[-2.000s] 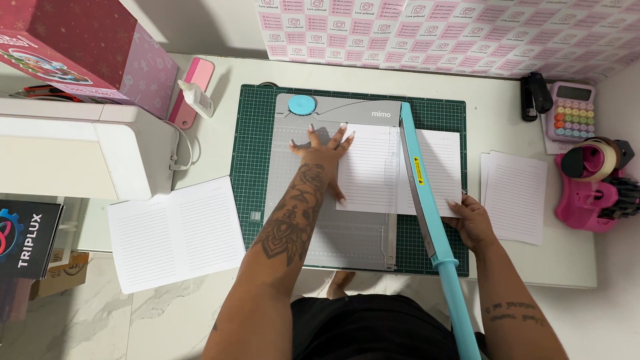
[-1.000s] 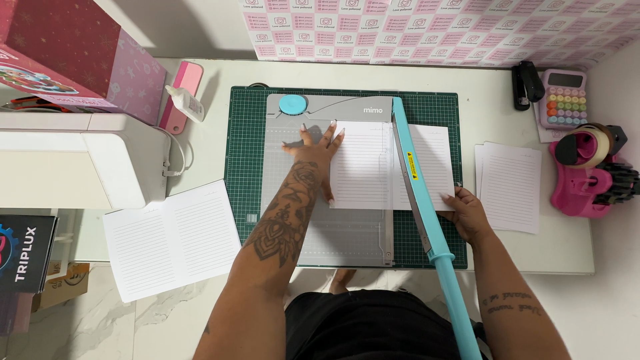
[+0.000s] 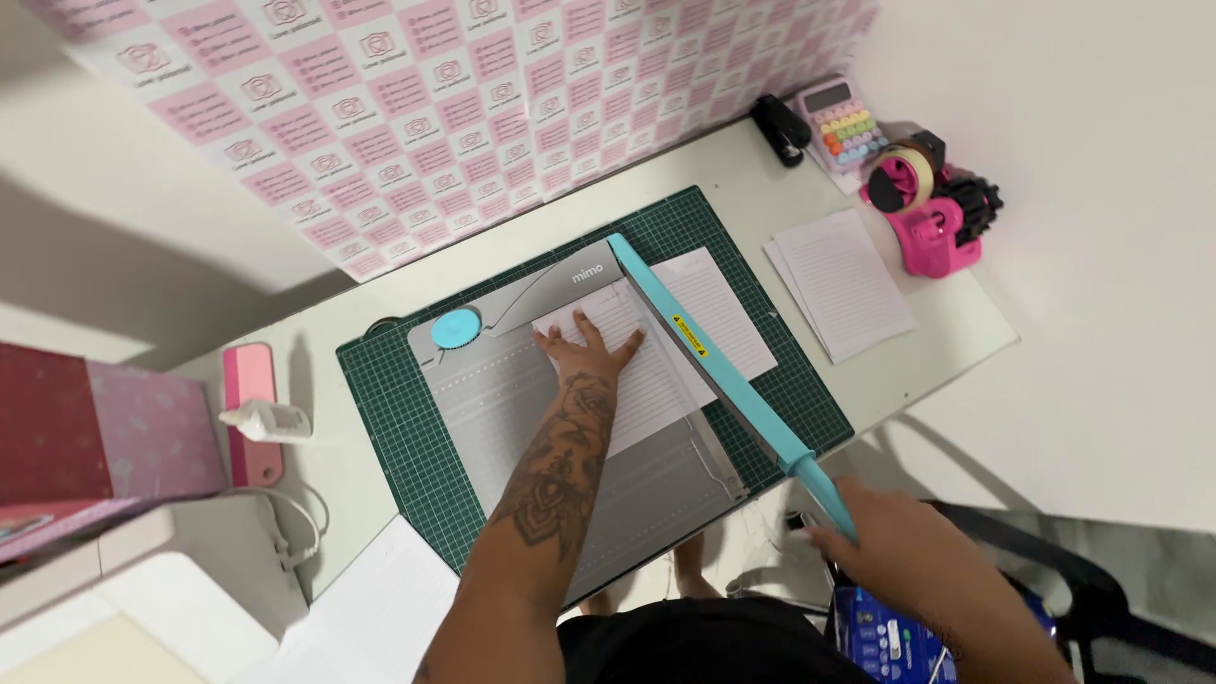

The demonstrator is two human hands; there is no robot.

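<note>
A grey guillotine paper trimmer [image 3: 579, 532] lies on a green cutting mat [image 3: 389, 408]. Lined white paper [image 3: 727, 309] rests across its base and reaches past the blade side. My left hand [image 3: 591, 356] presses flat on the paper with fingers spread, left of the blade arm. The turquoise blade arm [image 3: 736, 385] slants over the paper, raised by an amount I cannot tell. My right hand [image 3: 879, 537] is wrapped around the handle at the arm's lower end.
Lined sheets [image 3: 841, 285] lie right of the mat. Beyond are a black stapler [image 3: 781, 130], a calculator [image 3: 841, 123] and a pink tape dispenser [image 3: 936, 233]. At left are a glue bottle [image 3: 271, 421], a white machine [image 3: 199, 560] and more paper [image 3: 380, 608]. A chair [image 3: 1035, 551] stands below right.
My right hand has left the paper's right edge and taken hold of the blade arm's handle. My left hand still presses on the paper. The view has turned and shifted.
</note>
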